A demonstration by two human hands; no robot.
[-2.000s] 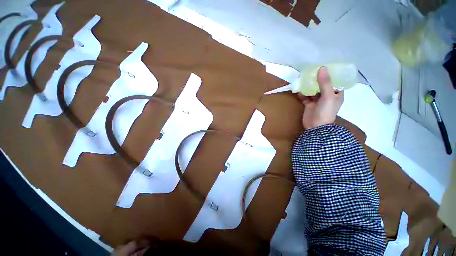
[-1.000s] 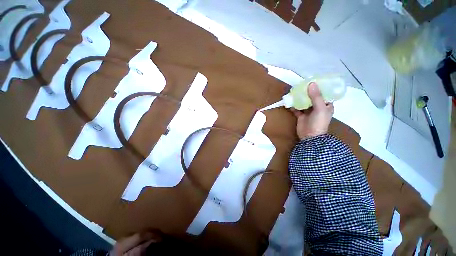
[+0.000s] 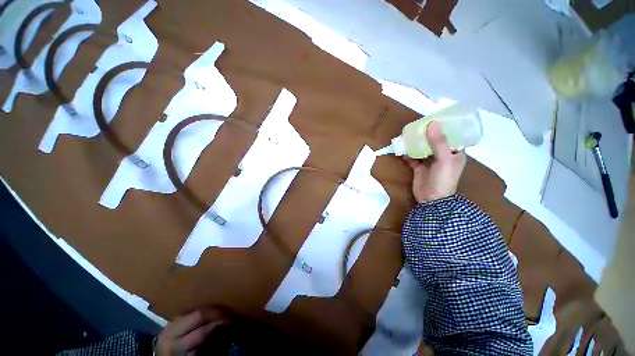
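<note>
My right hand [image 3: 440, 163] is shut on the glue bottle [image 3: 456, 132], a soft translucent bottle with pale yellow liquid. Its thin white nozzle points left, with its tip at the top end of a white shaped piece [image 3: 348, 222]. Several such white pieces lie in a row on overlapping brown panels [image 3: 327, 125]. Dark-brown handles [image 3: 169, 156] loop over them in arcs. My left hand [image 3: 189, 332] is at the bottom edge over the brown panels, its fingers curled and partly in dark shadow; whether it holds anything cannot be told.
A hammer [image 3: 603, 174] lies on grey-white sheets at the right. A blurred container with yellowish contents [image 3: 574, 73] stands at the far right. Reddish-brown offcuts [image 3: 435, 15] lie at the top. A tan board edge [image 3: 620, 278] shows at the right. The dark floor is at the lower left.
The nozzle tip has moved down from the brown panel to the end of the white piece. My left hand has come further into view at the bottom. The view has shifted slightly.
</note>
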